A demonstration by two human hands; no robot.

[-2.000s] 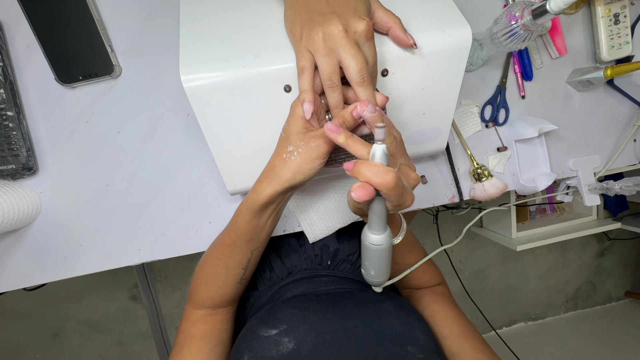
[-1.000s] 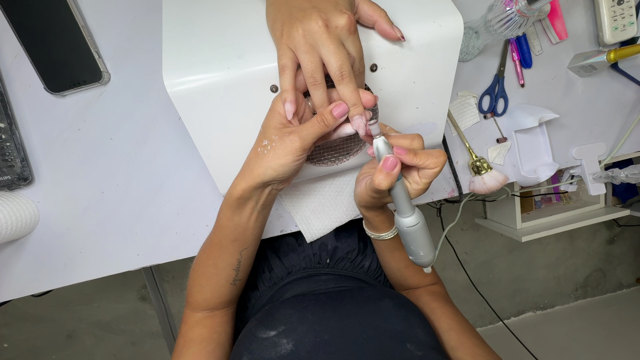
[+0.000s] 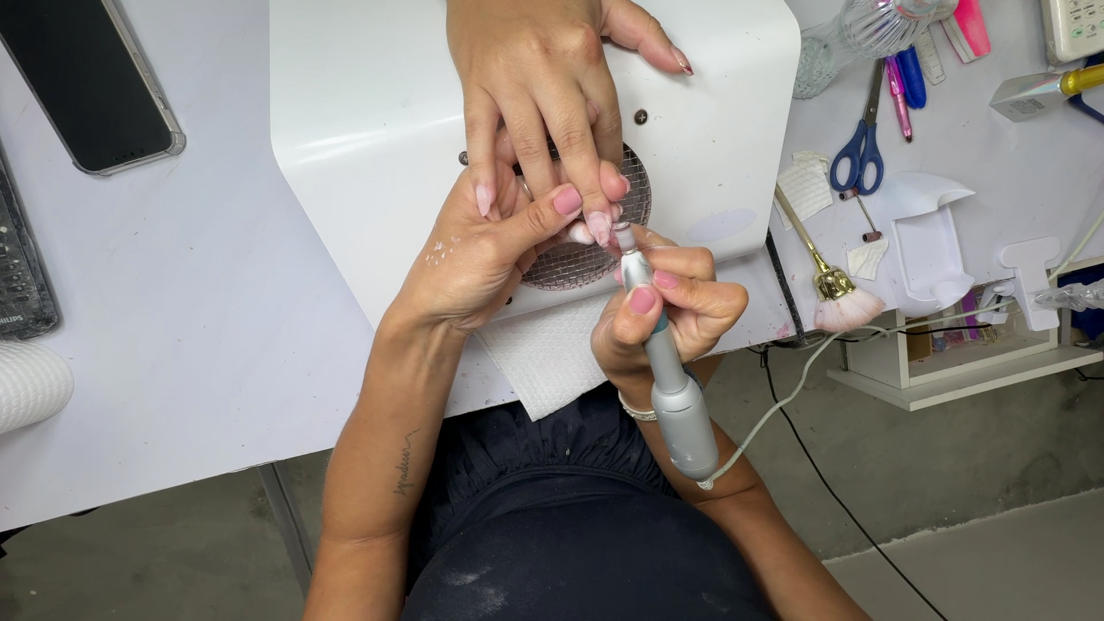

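Note:
My left hand (image 3: 496, 237) holds the fingers of another person's hand (image 3: 539, 95), which reaches down from the top of the view. My right hand (image 3: 677, 297) grips a silver electric nail drill (image 3: 681, 414) like a pen. The drill's cylindrical bit (image 3: 624, 235) is at the tip of one of that person's nails, close enough that contact cannot be told. Beneath the hands is a white nail dust collector (image 3: 362, 155) with a round mesh grille (image 3: 565, 267). A white paper towel (image 3: 552, 362) lies partly under its near edge.
A smartphone (image 3: 86, 78) and a paper roll (image 3: 30, 384) lie left. On the right are blue-handled scissors (image 3: 858, 155), a dust brush (image 3: 832, 280), a white plastic holder (image 3: 930, 250) and a glass vessel (image 3: 871, 30). The drill's cord (image 3: 789, 388) runs past the table edge to an open drawer (image 3: 975, 362).
Two seconds ago the drill stood more upright in my right hand, higher over the fingers; its bit is now lower, by a nail. My left hand keeps hold of the other person's fingers.

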